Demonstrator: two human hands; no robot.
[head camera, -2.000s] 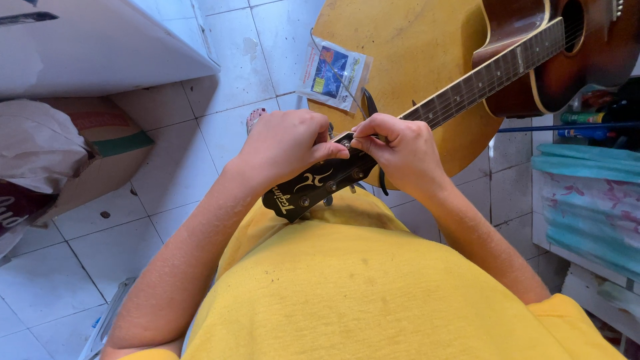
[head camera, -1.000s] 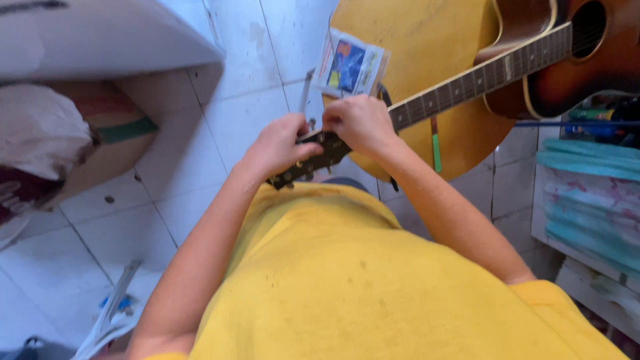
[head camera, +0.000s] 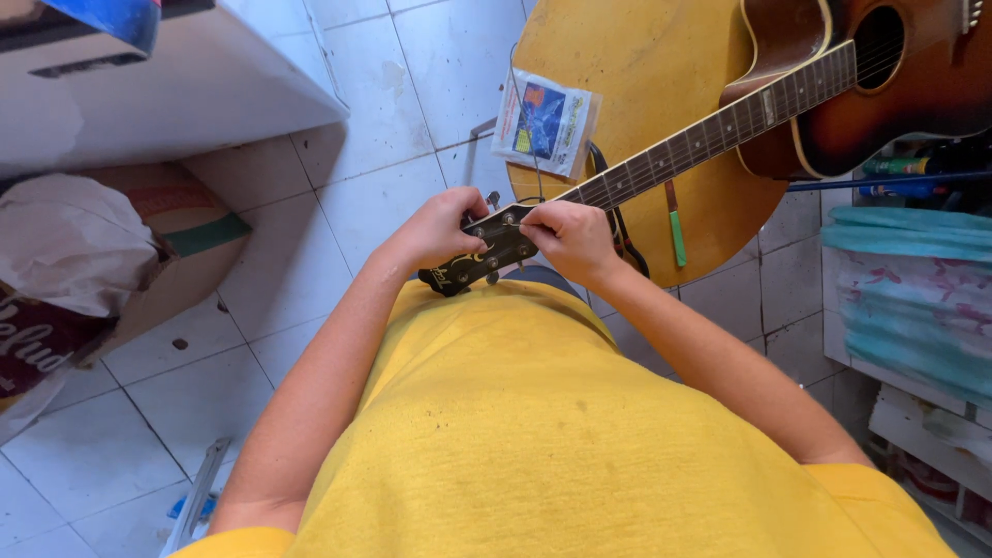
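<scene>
A sunburst acoustic guitar (head camera: 821, 132) lies across a round wooden table, its fretboard (head camera: 697, 143) slanting down toward my body. The black headstock (head camera: 504, 248) with its metal tuning posts is at my waist. My left hand (head camera: 442, 229) holds the headstock's upper left edge, thumb over its face, fingers partly hidden behind. My right hand (head camera: 573, 236) pinches a thin guitar string (head camera: 513, 225) by a tuning post near the nut. A string packet in clear plastic (head camera: 545, 124) lies at the table's left edge, with a dark curved wire across it.
The yellow wooden table (head camera: 643, 62) bears a green-handled knife (head camera: 676, 232) and a black strap or cable (head camera: 632, 252). A cardboard box (head camera: 186, 240) with bags stands on the tiled floor at left. A shelf with a teal patterned cloth (head camera: 914, 302) is at right.
My right hand has drawn back a little from my left hand, showing more of the tuning posts and the string end. Both hands stay at the headstock.
</scene>
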